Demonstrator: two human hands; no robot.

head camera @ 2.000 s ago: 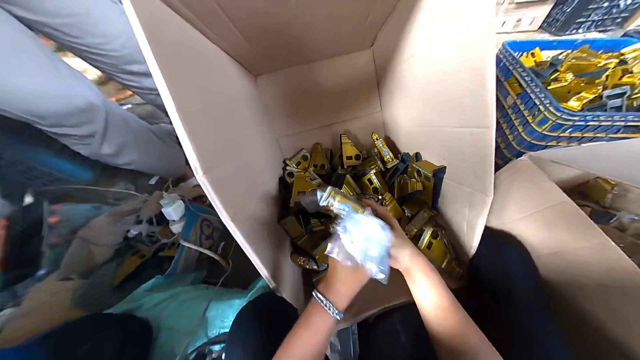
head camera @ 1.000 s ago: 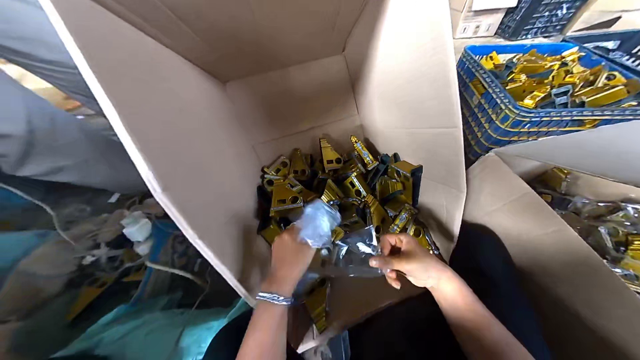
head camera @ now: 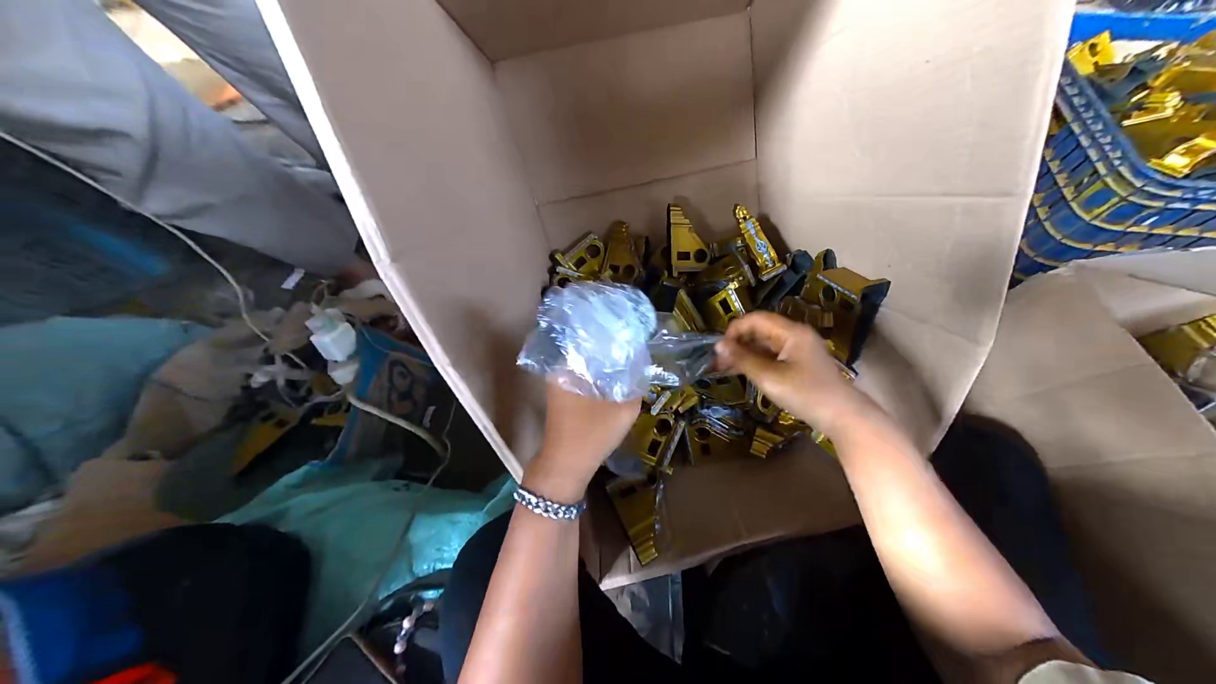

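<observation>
My left hand (head camera: 584,423), with a bracelet at its wrist, is closed around a bunch of clear plastic bags (head camera: 600,332). To its right, my right hand (head camera: 784,366) pinches the edge of a thin clear plastic bag (head camera: 686,351) that stretches across from the bunch. Both hands are over an open cardboard box (head camera: 636,123). Inside lie many gold-coloured parts with round and square holes (head camera: 686,242), some with dark sides. One gold part (head camera: 635,513) lies near the box's front edge. The fingers of my left hand are largely hidden behind the plastic.
A blue plastic crate (head camera: 1121,199) of gold parts stands at the upper right, above another cardboard box (head camera: 1092,370). At the left are a person's grey trouser legs (head camera: 190,142), a white cable with a plug adapter (head camera: 332,334) and teal sacking (head camera: 380,513).
Two seconds ago my hands were together at a gold part and plastic. Now that part is out of them, and they are apart with a thin bag stretched between them.
</observation>
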